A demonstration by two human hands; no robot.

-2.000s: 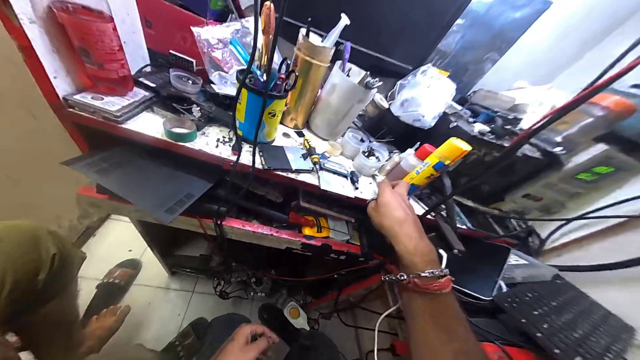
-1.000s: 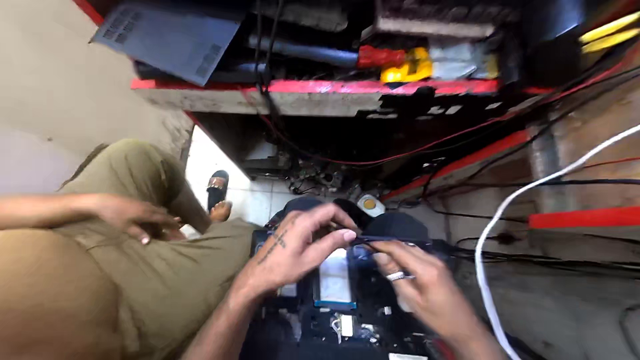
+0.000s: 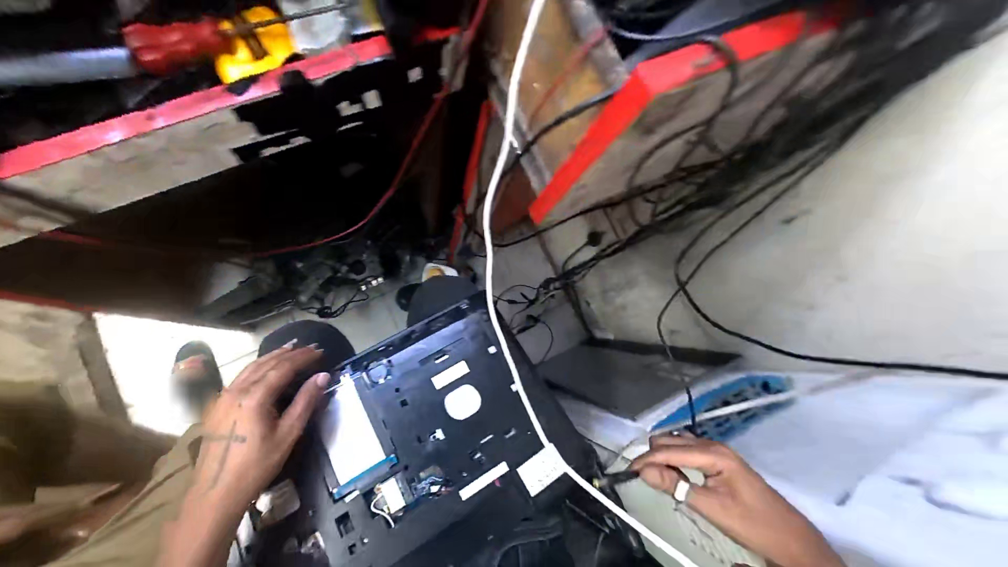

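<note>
An opened laptop base (image 3: 425, 394) lies tilted across my lap, its inner black plastic and several white labels showing. My left hand (image 3: 260, 409) rests at its left edge, the thumb by a white rectangular part (image 3: 350, 429) with a blue strip, perhaps a drive or battery; it appears to hold nothing. To the right of the laptop, my right hand (image 3: 701, 480), with a ring on one finger, pinches a small dark slim object (image 3: 618, 477), whose kind I cannot tell. A white cable (image 3: 490, 236) passes in front of the laptop.
A red-edged shelf (image 3: 157, 118) with a red and yellow tool (image 3: 256, 43) crosses the upper left. Black cables (image 3: 685, 291) hang along the wall at right. A blue-and-white item (image 3: 724, 402) lies behind my right hand. Another person's foot (image 3: 193, 370) shows at left.
My right hand has moved from the laptop's top edge out to its right side. My left hand has drawn back to the left edge. The view has swung right.
</note>
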